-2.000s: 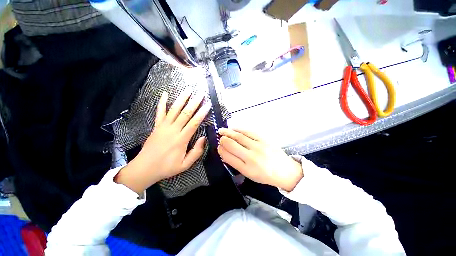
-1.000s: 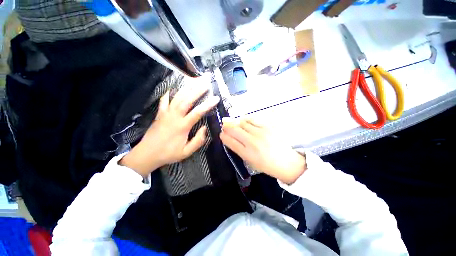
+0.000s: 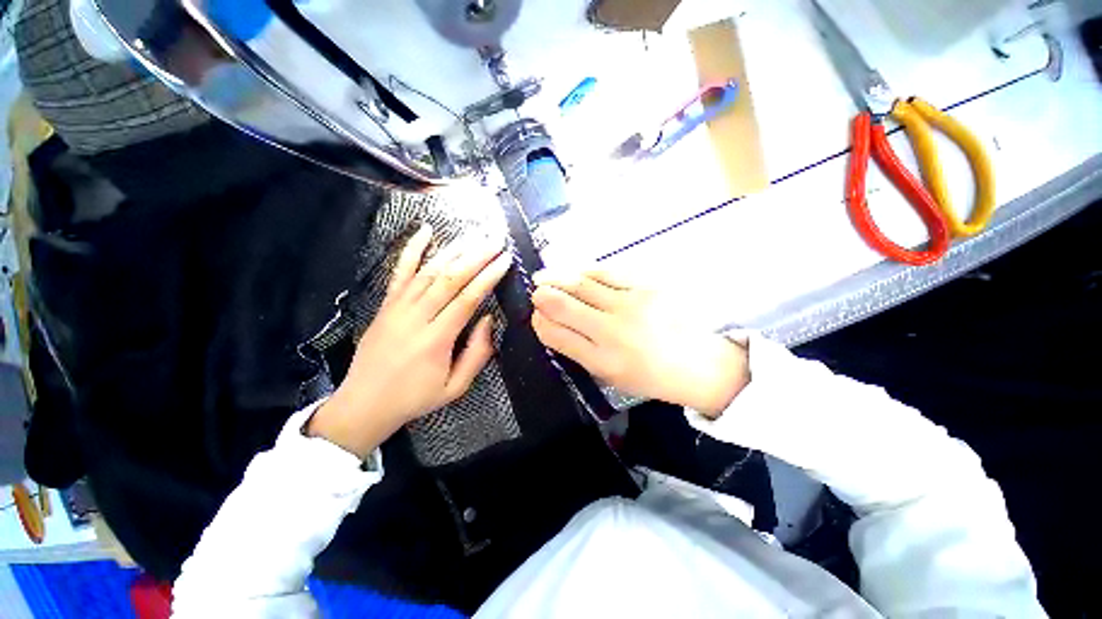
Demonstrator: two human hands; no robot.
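The black garment body (image 3: 230, 278) lies on the machine bed and hangs toward my lap. A grey checked panel (image 3: 465, 426) runs under my left hand (image 3: 423, 333), which lies flat on it, fingers spread, fingertips near the brightly lit needle area. A dark zipper tape (image 3: 522, 284) with a pale edge runs from the presser foot area down past the panel. My right hand (image 3: 628, 339) has its fingertips together on the tape's edge, just below the foot. The needle tip is lost in glare. The sewing machine head (image 3: 302, 85) stands above.
Scissors (image 3: 900, 169) with red-orange and yellow loops lie at right on the white table. Small snips (image 3: 689, 121) lie across a tan strip (image 3: 729, 115). A grey-blue cylinder (image 3: 534, 169) sits beside the foot. A ruler tape (image 3: 870, 296) follows the table edge. A blue crate (image 3: 73, 593) is at lower left.
The view has shifted and tilted. More of the checked panel shows beside my left fingers than a second ago. Both hands keep about the same places on the cloth.
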